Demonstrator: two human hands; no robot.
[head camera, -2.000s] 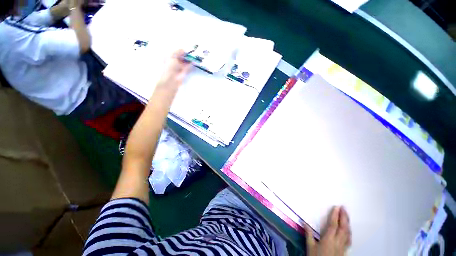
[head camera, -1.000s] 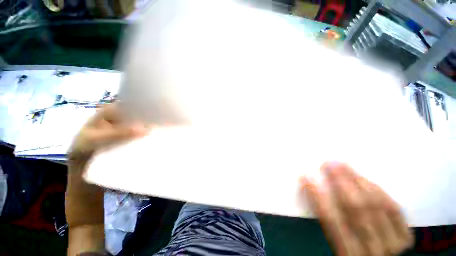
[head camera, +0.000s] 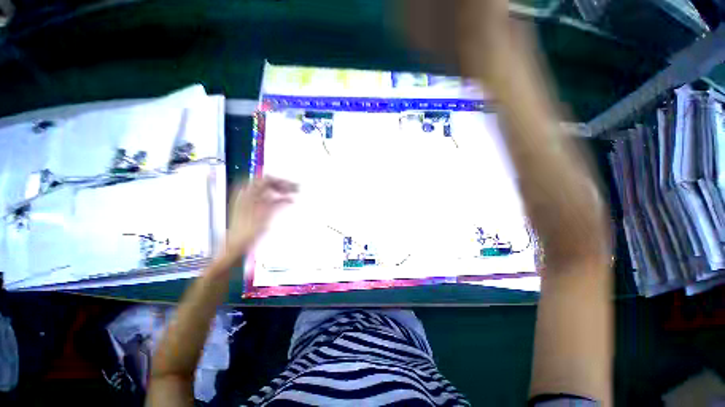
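White panels (head camera: 397, 183) lie over the printed sheet (head camera: 334, 102), whose blue and pink borders show around them. Green circuit boards sit near their top edge (head camera: 322, 125) and bottom edge (head camera: 359, 261), with thin dark lead wires and small round discs. My left hand (head camera: 258, 208) is over the left edge of the white panels, fingers bent with the tips near each other; whether they pinch anything cannot be seen. My right arm reaches across the panels' right side. My right hand (head camera: 445, 24) is blurred at the top edge and partly cut off; its fingers cannot be made out.
A panel stack (head camera: 95, 222) with circuit modules lies on the dark green bench (head camera: 199, 56) at left. Stacked folded sheets (head camera: 676, 191) stand at far right, beside a grey frame bar (head camera: 660, 87). Crumpled translucent waste liner (head camera: 211, 350) hangs below the bench edge at left.
The large pale sheet held up in both hands has left them. White panels with circuit boards now show on the bench. My right hand has moved up and far forward; the view has turned.
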